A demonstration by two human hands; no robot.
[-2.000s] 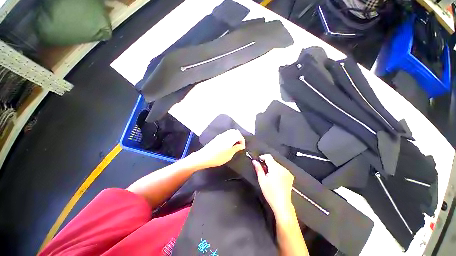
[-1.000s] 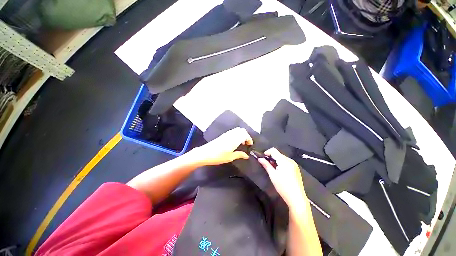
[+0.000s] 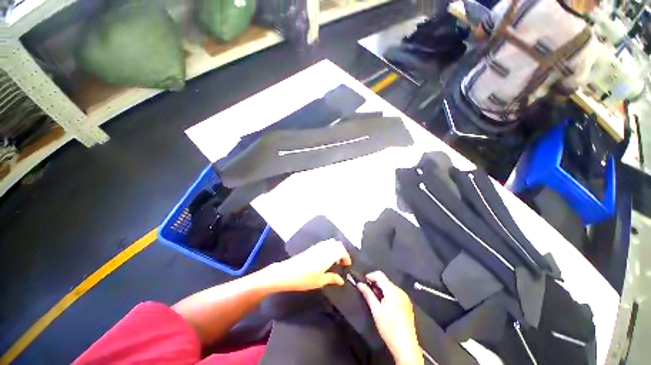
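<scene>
A charcoal zipped panel [image 3: 350,306] lies at the table edge by my body, its near part over my apron. My left hand [image 3: 321,266] pinches the panel at the end of a pale zip. My right hand [image 3: 389,306] is just right of it, closed around a small dark tool [image 3: 374,285] with a hint of red, perhaps thread snips, mostly hidden in the fist. The tool's tip is near the zip end between the hands. Any thread there is too small to tell.
Overlapping zipped panels [image 3: 457,222] lie on the right of the white table [image 3: 314,187]. More panels [image 3: 321,146] lie at the far left. A blue basket [image 3: 203,255] with dark pieces is below the left edge. Beyond are a blue bin [image 3: 571,187] and a seated person with a checked backpack [image 3: 525,57].
The view has tilted up, so table and hands sit lower and more of the room shows. Both hands stay close together on the same panel, with small finger shifts.
</scene>
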